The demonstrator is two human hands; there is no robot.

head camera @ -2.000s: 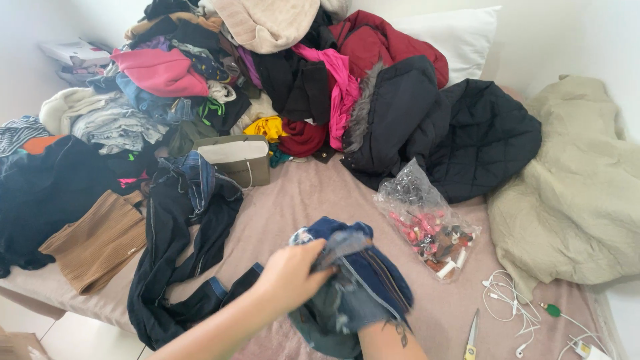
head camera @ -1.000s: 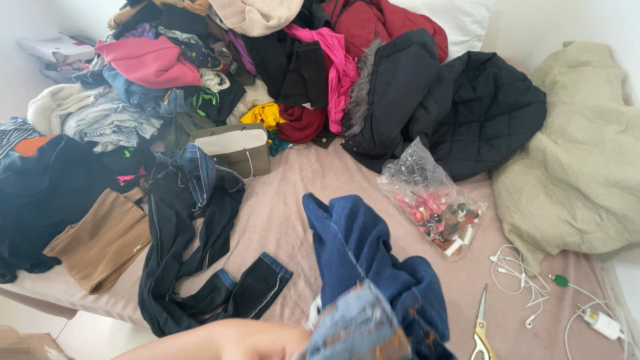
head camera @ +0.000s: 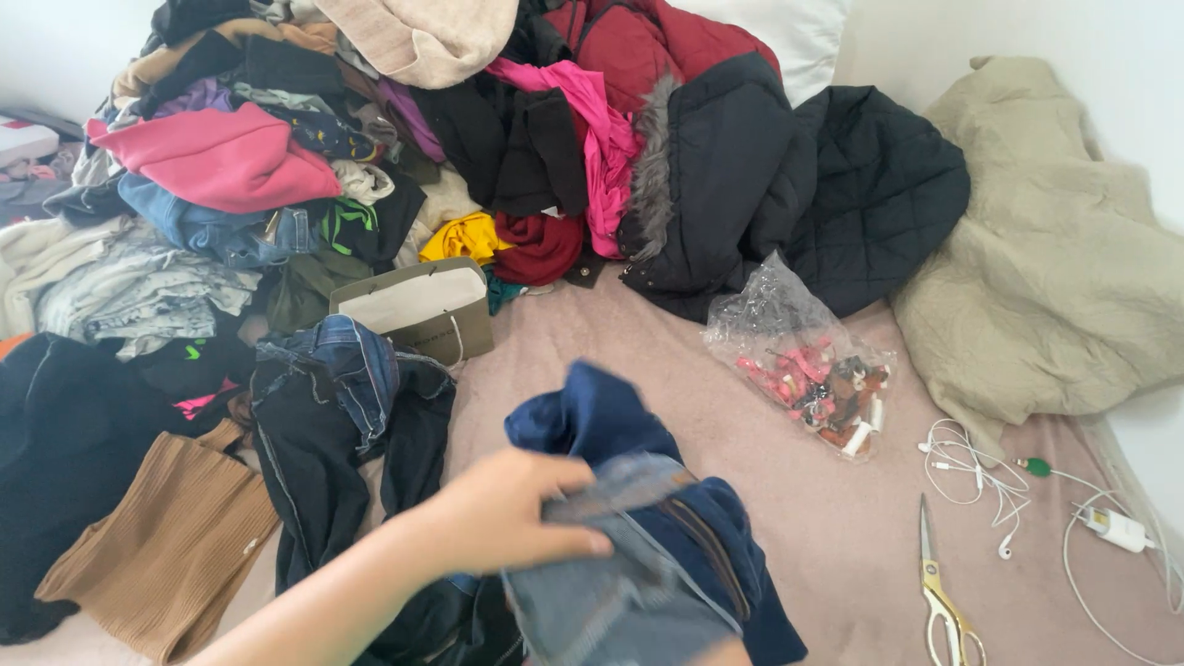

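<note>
My left hand (head camera: 527,509) grips the edge of a blue-grey denim garment (head camera: 620,573) between thumb and fingers, at the lower middle. A dark blue garment with a zip (head camera: 731,527) lies against and behind it. Of my right hand (head camera: 726,653) only a small part shows at the bottom edge, under the denim; its fingers are hidden. Left of my forearm lie dark jeans (head camera: 314,472) and a brown ribbed knit garment (head camera: 166,546).
A large heap of clothes (head camera: 222,157) fills the back left, with a paper bag (head camera: 416,324) before it. A black padded coat (head camera: 731,157), a clear plastic bag of small items (head camera: 814,379), gold-handled scissors (head camera: 939,592), white earphones (head camera: 980,472) and a charger (head camera: 1115,529) lie to the right.
My left hand has come up from the bottom edge with the denim. The dark blue fabric, spread further up a second ago, is now bunched behind the denim.
</note>
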